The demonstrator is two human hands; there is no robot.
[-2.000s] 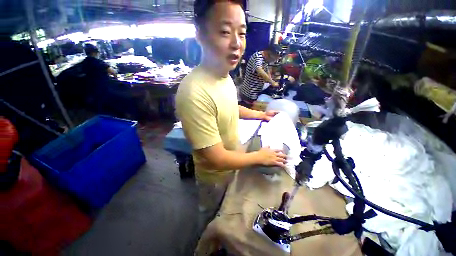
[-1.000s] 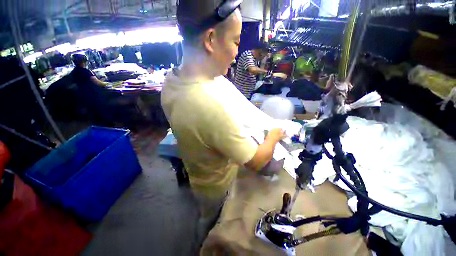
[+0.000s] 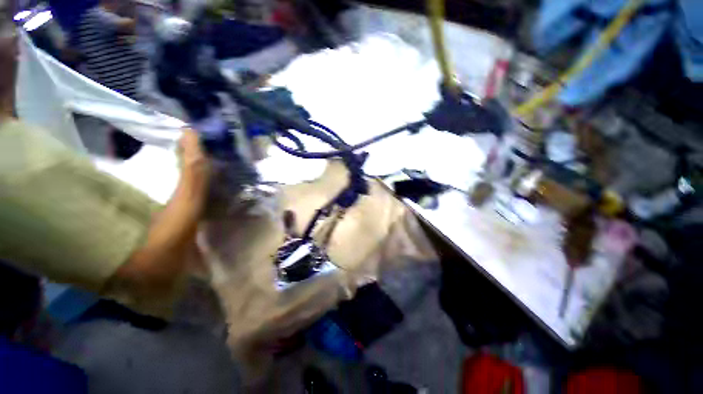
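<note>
Neither of my hands is in the picture. A steam iron stands on the tan cloth of the pressing table, below the middle of the view. Black hoses run from it up and back. A bright, overexposed heap of white garments lies behind. At the left, another person's forearm reaches toward a white garment that is spread out. The picture is blurred.
A worn table with a dark object and small tools stands to the right. Mixed items crowd the far right. Blue cloth hangs at the upper right. Red items and a dark blue thing lie on the floor. A striped sleeve shows upper left.
The view has swung right and down. The person in yellow is now cut off at the left edge. The iron appears further left, and the right-hand table and floor have come into view.
</note>
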